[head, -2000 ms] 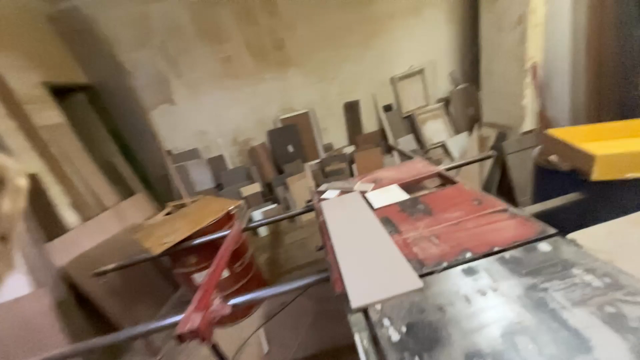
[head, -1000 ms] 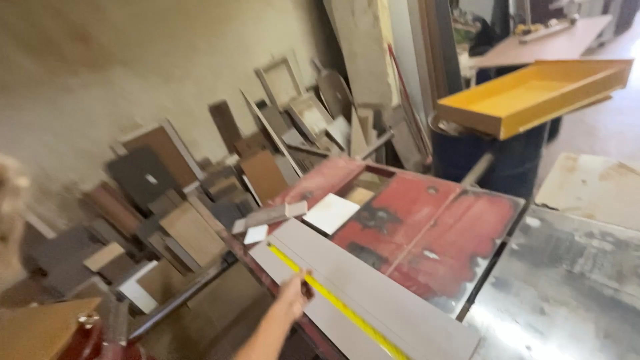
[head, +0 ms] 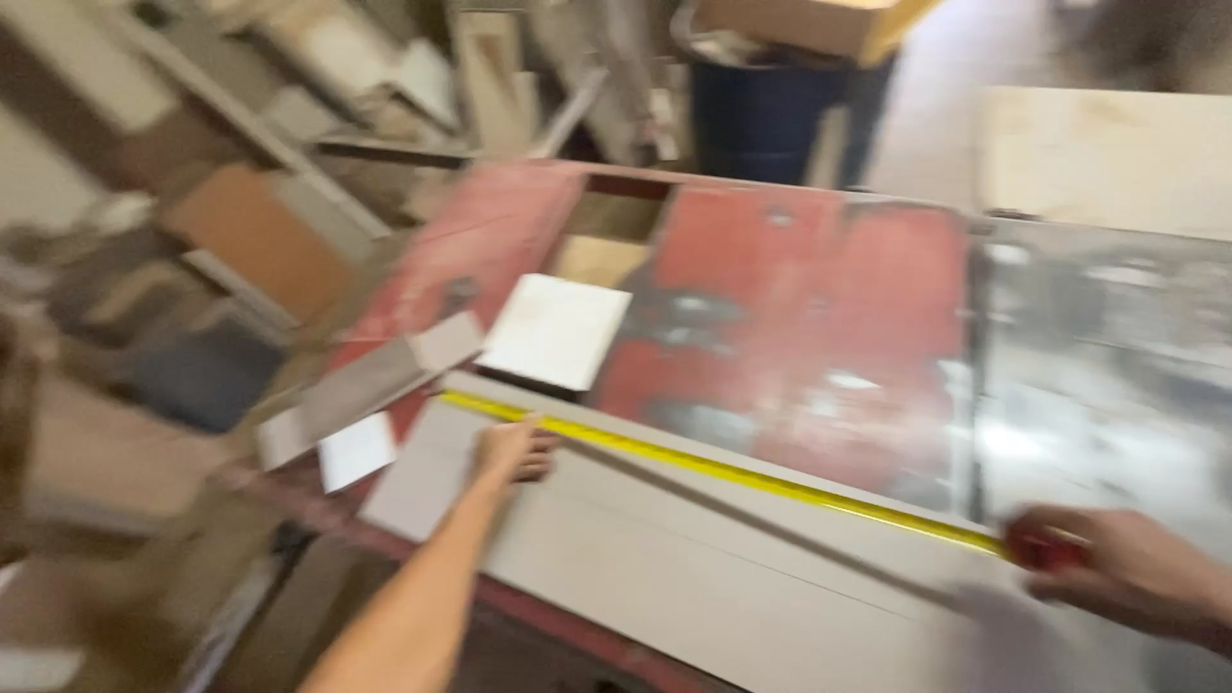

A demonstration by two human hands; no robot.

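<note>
A yellow tape measure blade is stretched lengthwise over a pale grey board that lies on a worn red metal table. My left hand grips the blade close to its far left end, fingers curled at the board. At the right, my right hand holds the red tape measure case, from which the blade runs out. A thin line runs along the board's face below the blade. Motion blurs both hands somewhat.
A white square piece and narrow offcuts lie beside the board's far end. Scrap panels lean at the left. A dark blue barrel stands behind the table, and a bare metal top adjoins it.
My right hand and the red case have come into view. The left hand was on the blade one second ago; two seconds ago neither hand nor tape showed. The view has swung right and closer.
</note>
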